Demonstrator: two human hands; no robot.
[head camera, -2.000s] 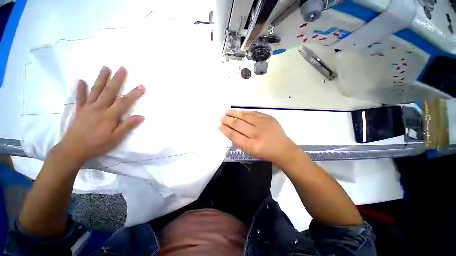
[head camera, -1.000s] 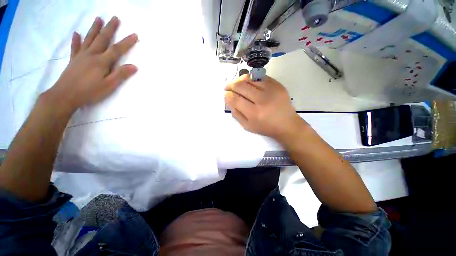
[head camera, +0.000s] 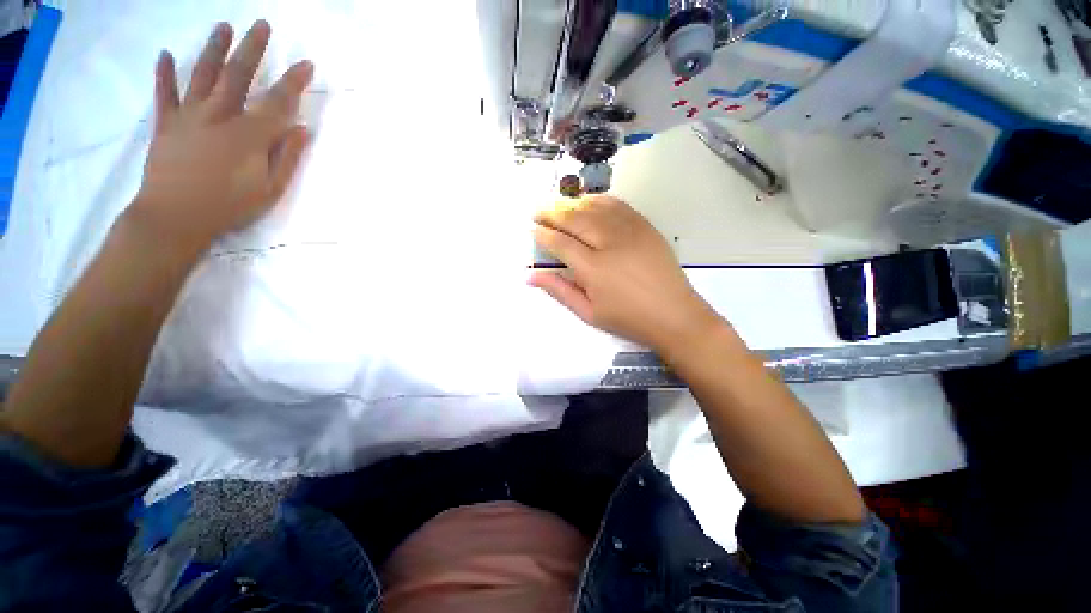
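A large white fabric panel covers the left and middle of the table and hangs over its front edge. My left hand lies flat on it at the upper left, fingers spread. My right hand is at the fabric's right edge, just below the needle area of the sewing machine. Its fingers are bent together; whether they pinch the cloth cannot be told. The presser foot area is small and blurred.
A slim silver tool lies on the cream machine bed. A black smartphone lies at the right, with a tan roll or block beyond it. A grey measuring strip runs along the front edge.
Both hands have moved away from me, up towards the machine's level, and the fabric has shifted the same way. Over the last second, the right hand's finger pose has changed slightly.
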